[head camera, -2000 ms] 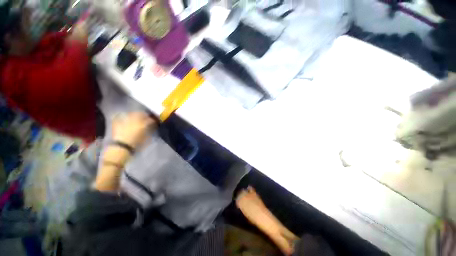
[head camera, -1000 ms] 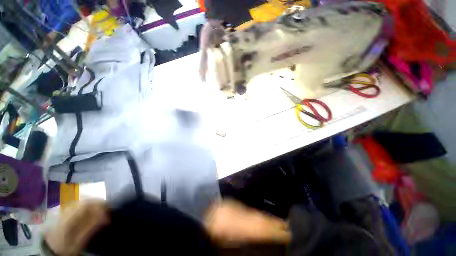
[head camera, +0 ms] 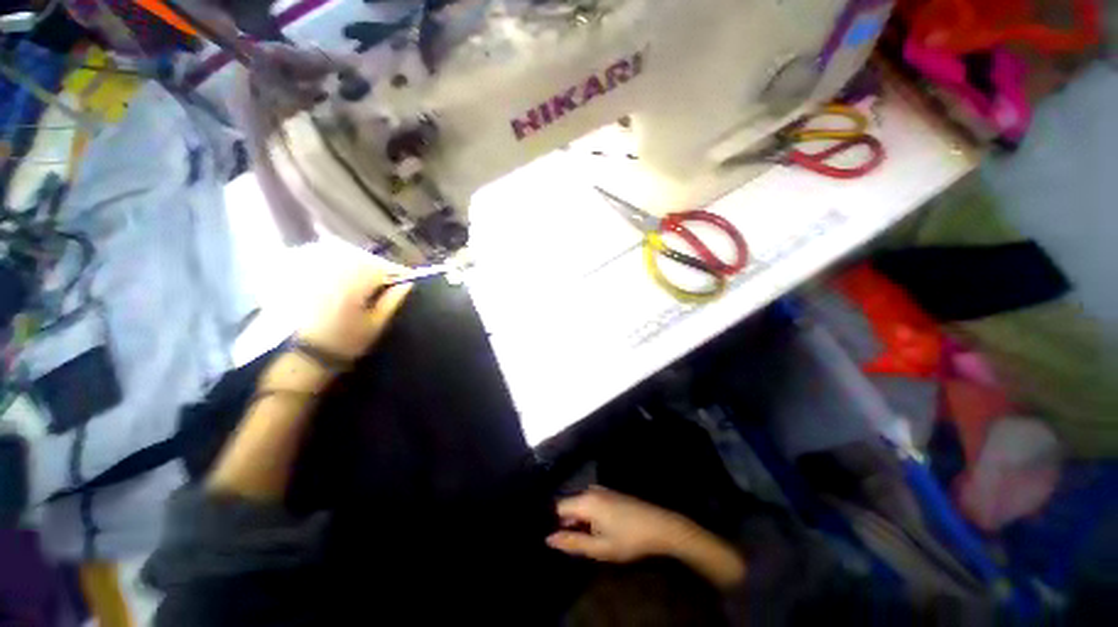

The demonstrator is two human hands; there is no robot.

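A black fabric panel [head camera: 417, 416] lies over the table's front edge and drapes down, its upper end at the presser foot [head camera: 456, 267] of the white HIKARI sewing machine [head camera: 539, 98]. My left hand [head camera: 349, 309] is on the panel's upper left part, just left of the presser foot. Its fingertips are overexposed, so their grip is unclear. My right hand [head camera: 613, 524] is lower, below the table edge, with curled fingers closed on the black fabric.
Red-and-yellow scissors [head camera: 693, 255] lie right of the needle; a second pair [head camera: 834, 143] is farther right by the machine. Grey-blue garment pieces [head camera: 135, 257] are piled left. Red and pink cloth [head camera: 907, 325] hangs below right.
The view has moved closer to the machine. The black fabric now reaches the presser foot, with my left hand beside it. My right hand shows clearly at the fabric's lower right.
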